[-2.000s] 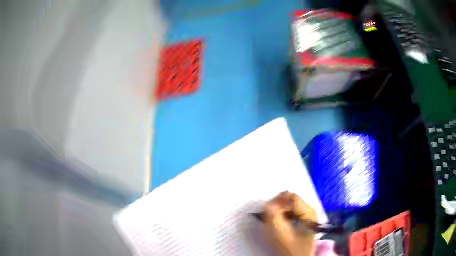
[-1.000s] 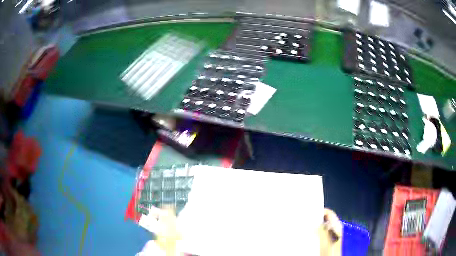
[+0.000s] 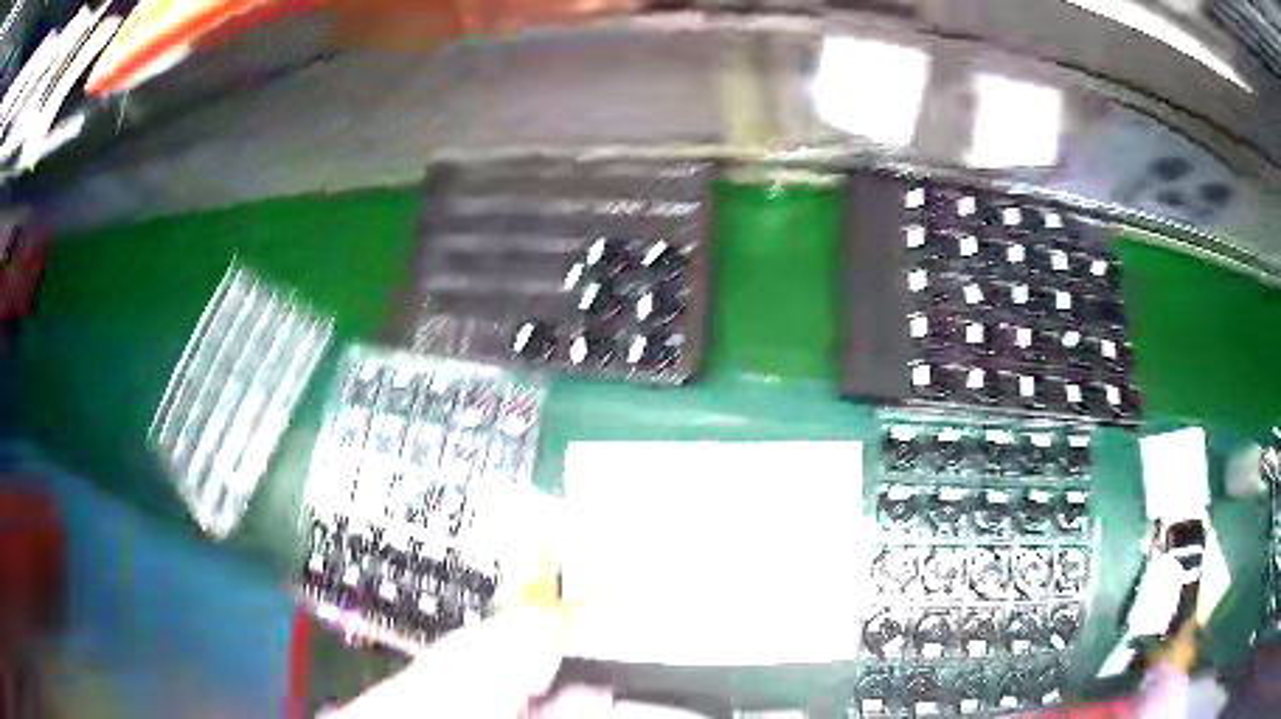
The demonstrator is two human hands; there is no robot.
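Observation:
A large white sheet [image 3: 714,555] lies over the green bench between two groups of trays and looks blank from glare. My left hand [image 3: 523,625], overexposed and blurred, grips its left edge. My right hand [image 3: 1177,671] is small and blurred at the lower right, beside white paper slips [image 3: 1176,471] and a dark item; whether it holds anything is unclear. A clear blister tray [image 3: 419,485] with dark round pieces is left of the sheet. Another filled clear tray [image 3: 981,569] is right of it.
A black tray [image 3: 485,260], partly filled, stands behind on the left. A black tray with white-tagged pieces [image 3: 1014,302] stands behind on the right. An empty-looking clear tray [image 3: 242,393] lies far left. Blue floor [image 3: 169,590] shows at lower left.
The view has moved closer over the bench. The sheet, earlier written on, then held in both hands before the bench, is now over it. My right hand has left it and moved right.

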